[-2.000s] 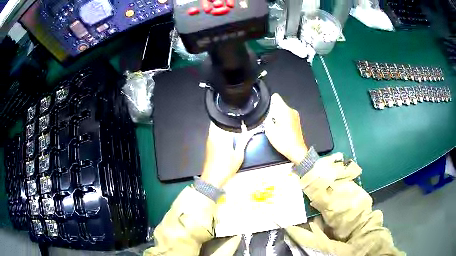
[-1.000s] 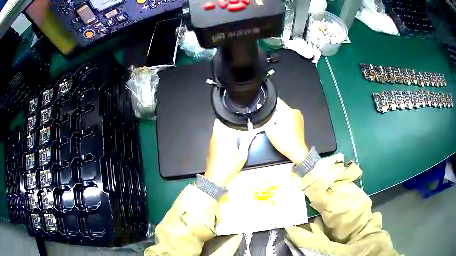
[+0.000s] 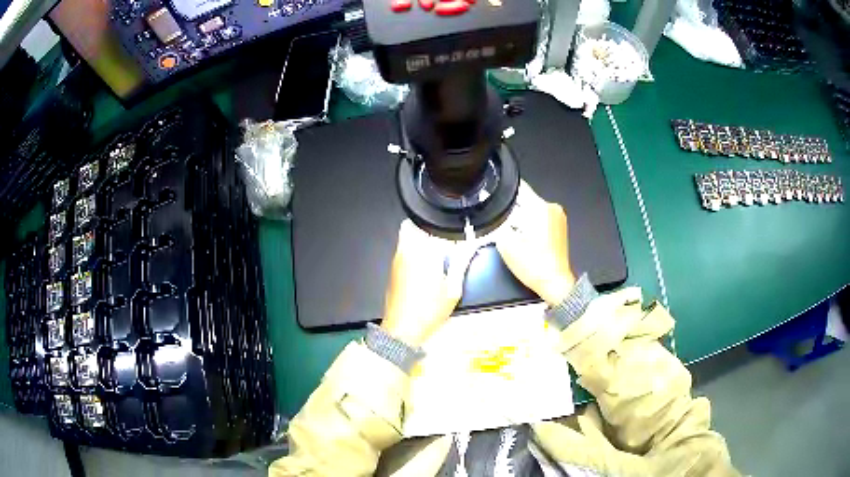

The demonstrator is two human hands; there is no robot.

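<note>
My left hand (image 3: 426,279) and my right hand (image 3: 535,244) meet under the ring collar of the black video microscope (image 3: 457,140), above the front part of its black base (image 3: 349,242). The fingertips are partly hidden under the collar, and what they hold cannot be made out. A thin pale curved line shows between the hands. The white paper sheet (image 3: 447,401) lies in front of the base, with small yellow pieces (image 3: 494,360) scattered on it. The monitor (image 3: 210,33) at the upper left shows an enlarged board.
Stacked black blister trays (image 3: 154,317) stand left, with small modules in some pockets. Two rows of modules (image 3: 769,189) lie right. A clear plastic bag (image 3: 267,172), a smartphone (image 3: 305,79) and a round tub (image 3: 608,65) surround the base.
The view has shifted slightly, so the microscope shows a little further right and higher. Both hands stay under the collar with hardly any visible movement.
</note>
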